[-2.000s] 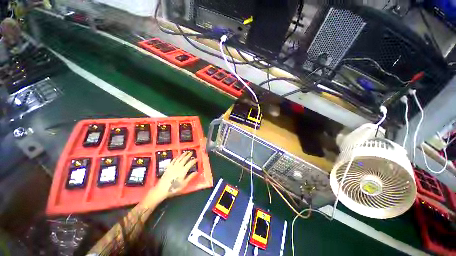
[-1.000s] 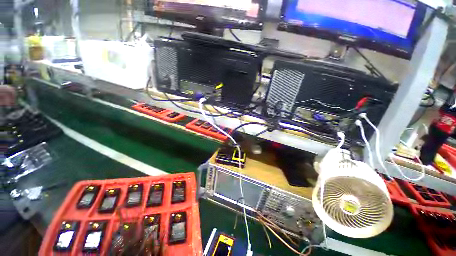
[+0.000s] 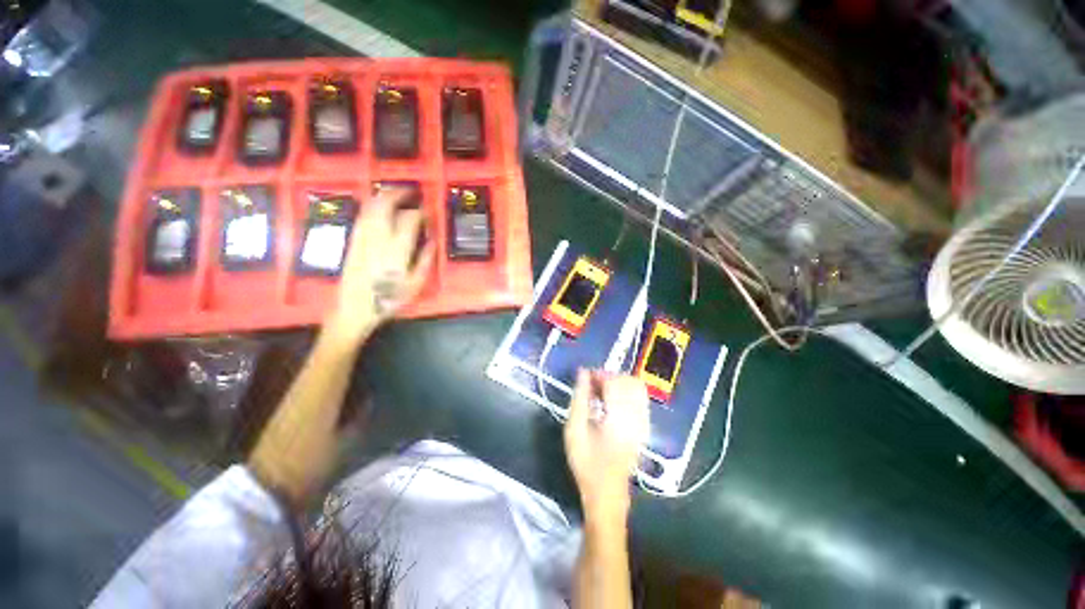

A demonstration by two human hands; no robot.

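A red-orange tray (image 3: pixel 315 179) holds several dark phones (image 3: pixel 332 113) in two rows of pockets. My left hand (image 3: pixel 381 256) reaches over the tray's front row, its fingers on a dark phone in the fourth pocket, partly hidden; its grip is unclear. A red-yellow phone (image 3: pixel 578 295) lies on the left blue fixture plate (image 3: pixel 606 337), a white cable at its lower end. A second red-yellow phone (image 3: pixel 663 357) lies on the right plate (image 3: pixel 701 399). My right hand (image 3: pixel 607 419) is at its lower left end, fingers bent together; whether they hold the cable plug is hidden.
A grey tester (image 3: pixel 666 125) stands behind the plates, with orange-brown leads (image 3: pixel 734 271) at its front. A white fan (image 3: pixel 1033 292) is at the right. A loose white cable (image 3: pixel 728 428) curves right of the plates. Clear plastic (image 3: pixel 42 60) lies upper left.
The view has tilted down from the shelf and monitors to the bench. My right hand has come into view at the plates. My left hand is now over the fourth front-row pocket.
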